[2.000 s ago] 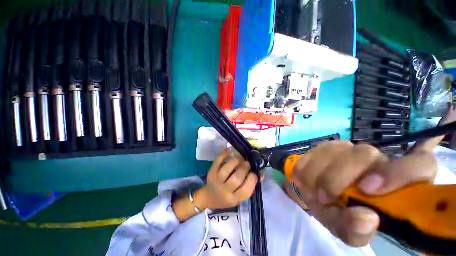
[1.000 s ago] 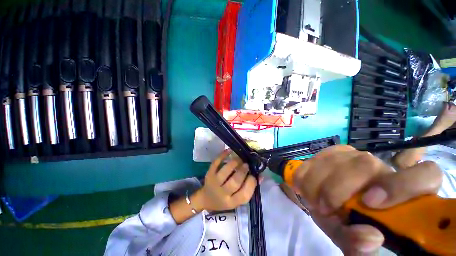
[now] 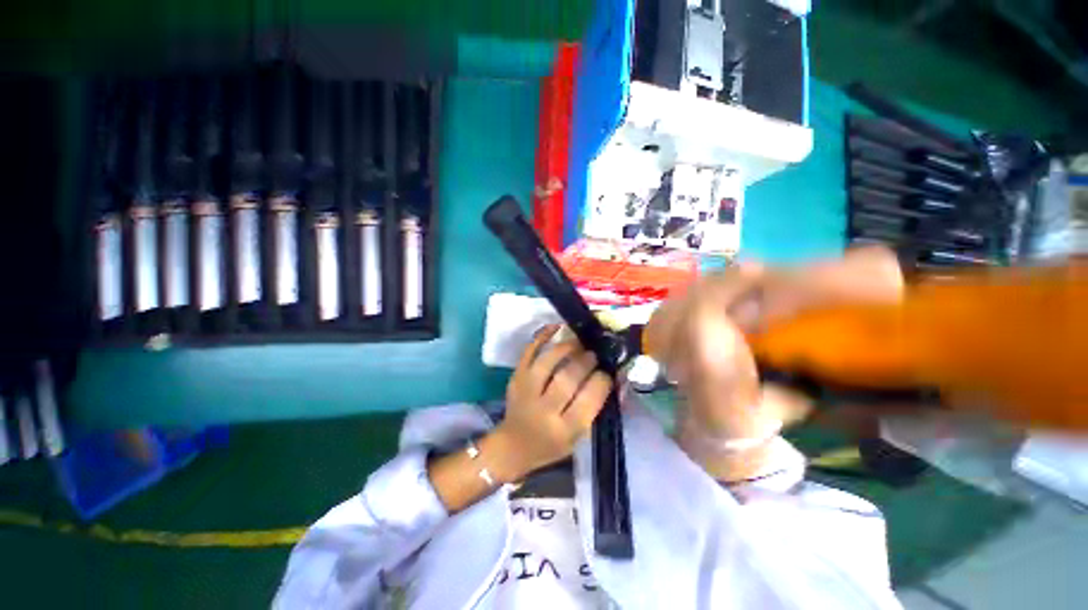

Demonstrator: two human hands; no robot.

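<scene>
My left hand (image 3: pixel 557 399) is closed around the hub area of the black tripod assembly (image 3: pixel 543 268) over the small white fixture plate (image 3: pixel 511 331). One leg points up and left, another points down toward my body; the third leg is hidden behind my right hand. My right hand (image 3: pixel 740 346) is shut on the electric screwdriver (image 3: pixel 954 346), whose orange body is large and blurred at the right. The driver's front end is close to the hub, on its right side. Whether the tip touches the screw point cannot be told.
The screw feeder (image 3: pixel 662 179) stands beyond the hub, with a red tray (image 3: pixel 556 155) at its left. A foam tray (image 3: pixel 370 330) of tripods lies left. A black slotted tray (image 3: pixel 889 191) lies right, near a clear bag (image 3: pixel 1014 197). A blue basket (image 3: pixel 119 471) is lower left.
The view has shifted, so the left foam tray sits further right. The screwdriver and right hand have swung up and are blurred. The left hand still holds the tripod. The other person's hand at the right has left view.
</scene>
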